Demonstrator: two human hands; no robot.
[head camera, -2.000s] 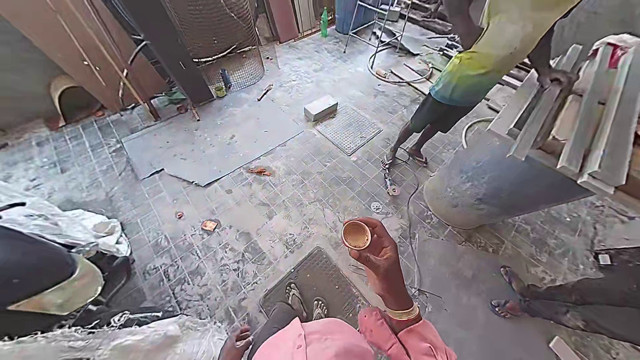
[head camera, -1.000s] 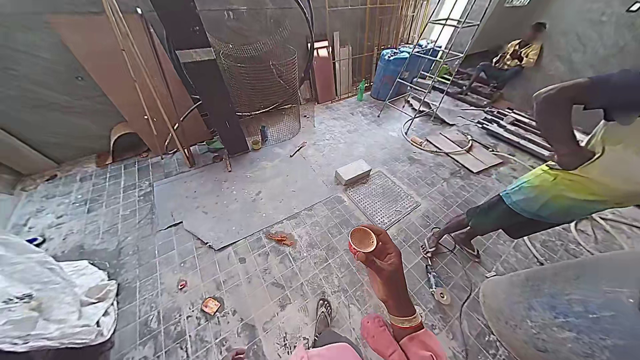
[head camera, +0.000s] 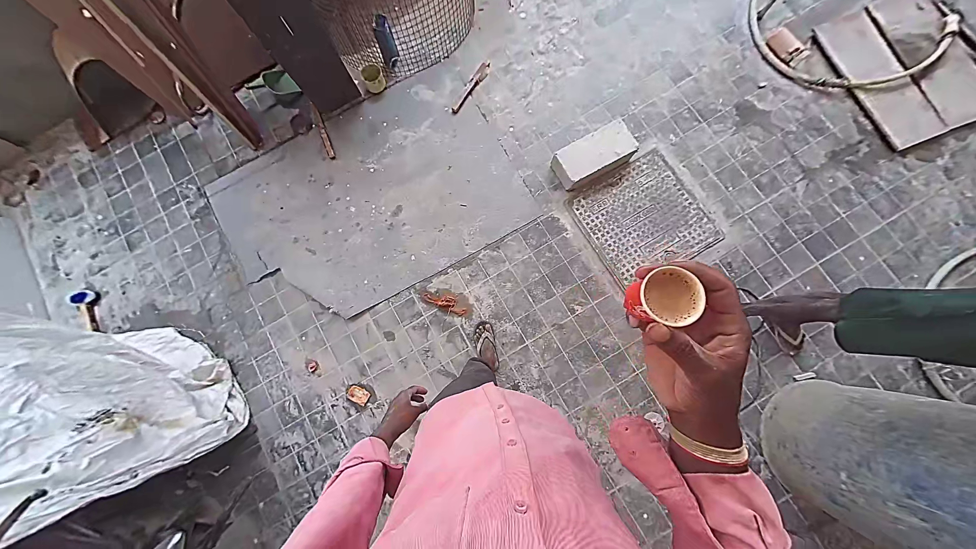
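My right hand (head camera: 698, 343) holds a small paper cup (head camera: 672, 296) of milky brown drink upright, fingers and thumb around its side. The cup has a red outside and a pale rim. Low at my left side hangs my left hand (head camera: 404, 412), fingers loosely curled, with nothing seen in it. Beneath the cup, the floor shows a square metal manhole cover (head camera: 644, 213). A pale rectangular block (head camera: 595, 155) lies at that cover's far edge.
A flat grey sheet (head camera: 381, 191) covers part of the tiled floor. White sacking (head camera: 114, 427) lies at left. At right are another person's leg (head camera: 907, 320), a large grey drum (head camera: 877, 457), a hose (head camera: 808, 80) and flat boards (head camera: 877, 84). Wire mesh (head camera: 435, 30) stands at the far side.
The view has tilted down, and the floor features have shifted in it. My left hand now shows fully at my side. The cup remains in my right hand.
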